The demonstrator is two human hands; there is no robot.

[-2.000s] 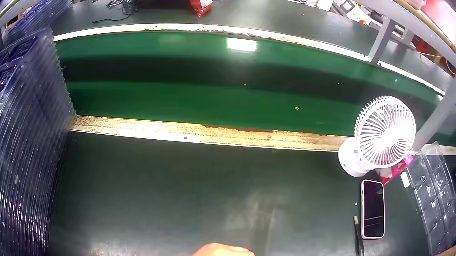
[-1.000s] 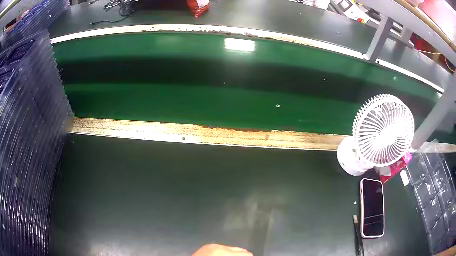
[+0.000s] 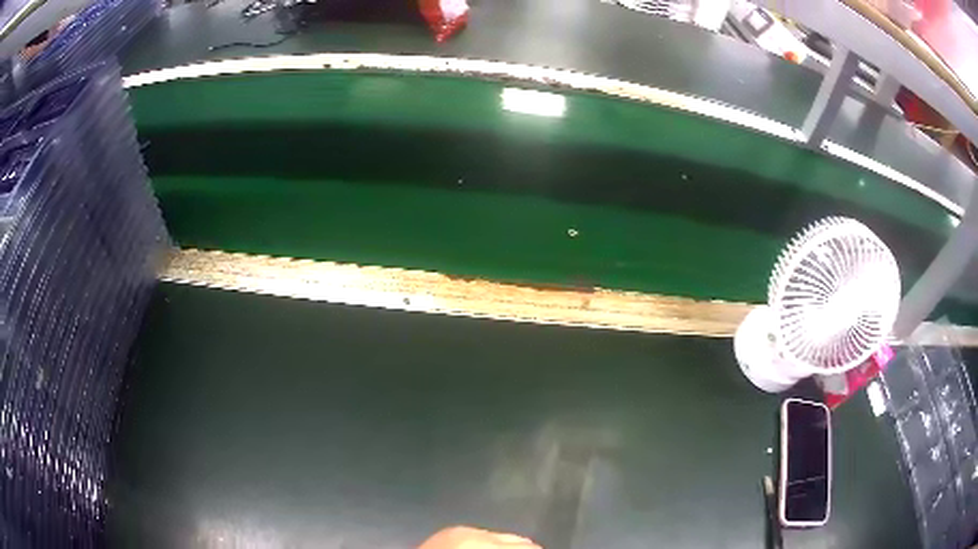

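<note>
Only a small skin-toned part of one hand [image 3: 479,538] shows at the bottom edge, near the middle. It is cut off, and I cannot tell which hand it is, what its fingers do or whether it holds anything. Nearest in front of me is the dark green bench top [image 3: 354,418]. A tall tray stack [image 3: 75,322] with clear ribbed edges stands at the left, bluish inside. A smartphone [image 3: 806,461] with a black screen and pale rim lies flat at the right. A thin dark tool, possibly tweezers [image 3: 771,515], lies beside its left side.
A white desk fan [image 3: 836,296] stands at the right before a grey post [image 3: 944,268]. A pink-red packet [image 3: 858,377] is behind it. Clear empty trays [image 3: 938,429] lie far right. A pale strip [image 3: 450,294] edges the green belt [image 3: 375,214]. Cables and a red item [image 3: 443,16] are beyond.
The view has shifted and tilted slightly, so the fan and phone appear a little lower and further right. A small speck on the belt has moved left. The hand has hardly changed.
</note>
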